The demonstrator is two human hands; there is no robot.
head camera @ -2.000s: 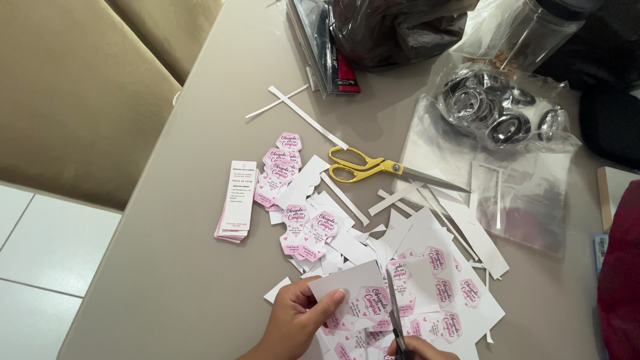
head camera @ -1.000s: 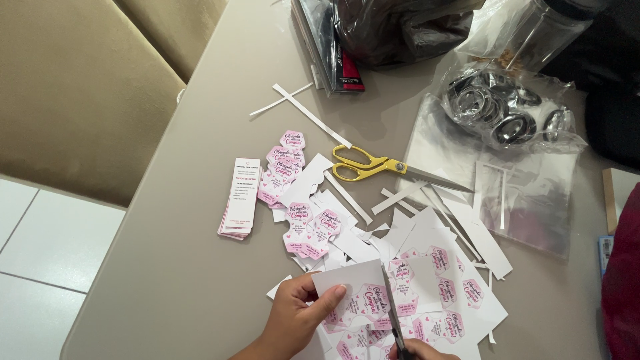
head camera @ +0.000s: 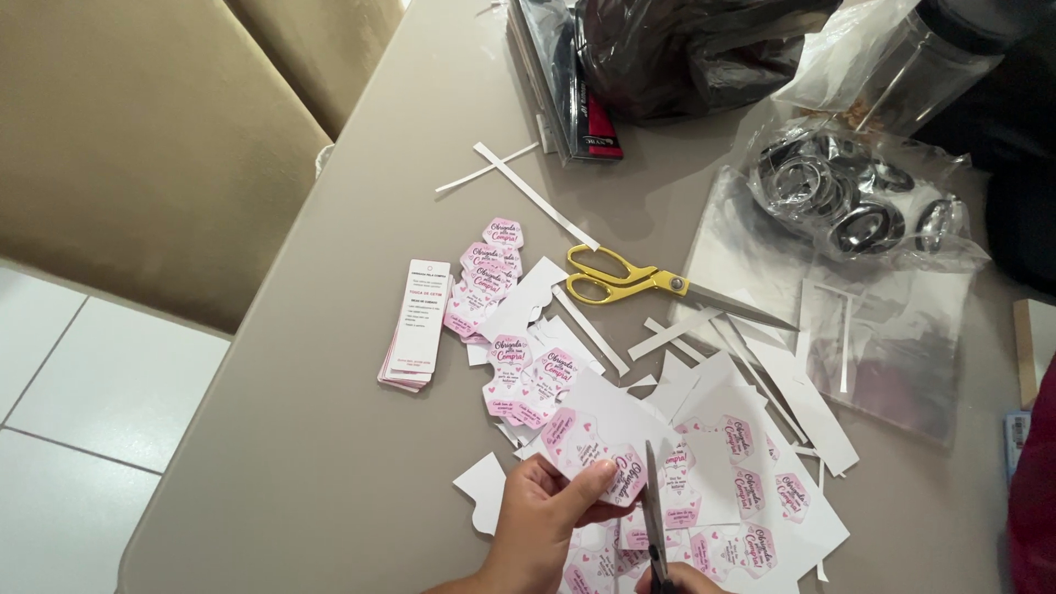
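My left hand (head camera: 549, 507) pinches a piece of white card (head camera: 615, 441) with pink printed tags between thumb and fingers. At the bottom edge, partly out of frame, my right hand (head camera: 681, 577) holds dark-handled scissors (head camera: 653, 511), their blades upright against the right edge of that card. Printed sheets (head camera: 747, 487) and white offcuts lie beneath and around both hands. Cut pink tags (head camera: 487, 285) form an overlapping pile up and to the left. Beside them is a stack of narrow printed cards (head camera: 419, 318). Gold-handled scissors (head camera: 631, 279) rest above the paper scraps.
A clear bag of black and clear rings (head camera: 850, 198) lies at the upper right over clear plastic sleeves (head camera: 899, 363). A black plastic bag (head camera: 693, 49) and a red-and-black package (head camera: 594, 124) stand at the back. Upholstered seating (head camera: 140, 140) borders the table's left side.
The card in my left hand was showing a blank face and now shows its pink printed side, held at a different angle. The dark-handled scissors remain beside it in my right hand.
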